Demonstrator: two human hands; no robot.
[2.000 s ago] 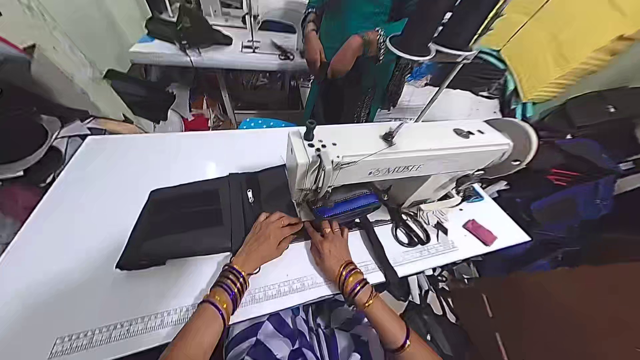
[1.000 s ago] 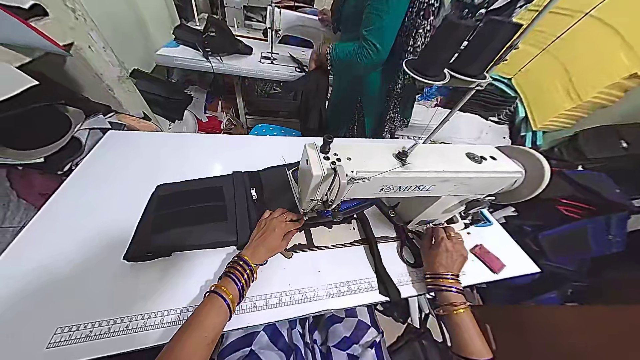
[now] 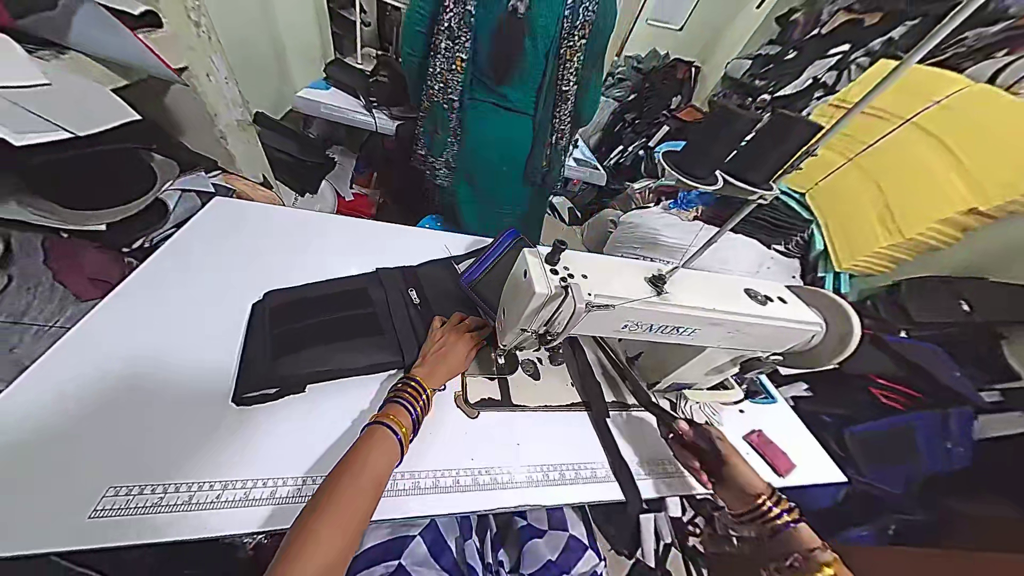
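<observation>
My left hand [image 3: 452,348] is at the needle end of a white sewing machine [image 3: 672,320], its fingertips on the edge of a black fabric piece [image 3: 320,336] with a zipper pull [image 3: 414,296]. The fabric lies flat to the left of the machine. A blue-edged black part [image 3: 500,268] stands tilted behind the machine head. My right hand [image 3: 712,460] grips dark, blurred scissors [image 3: 636,384], blades angled up toward the machine's bed. Beside them a black strap [image 3: 596,400] runs down over the table's front edge.
A printed ruler scale [image 3: 240,492] runs along the front of the white table [image 3: 200,432]. A small maroon piece [image 3: 770,453] lies at the right. Black thread cones [image 3: 712,144] stand behind the machine. A person in green [image 3: 500,152] stands beyond the table.
My right hand has moved from beside the machine toward the table's front edge, now with the scissors. The blue-edged part has come up behind the machine head. The view has shifted.
</observation>
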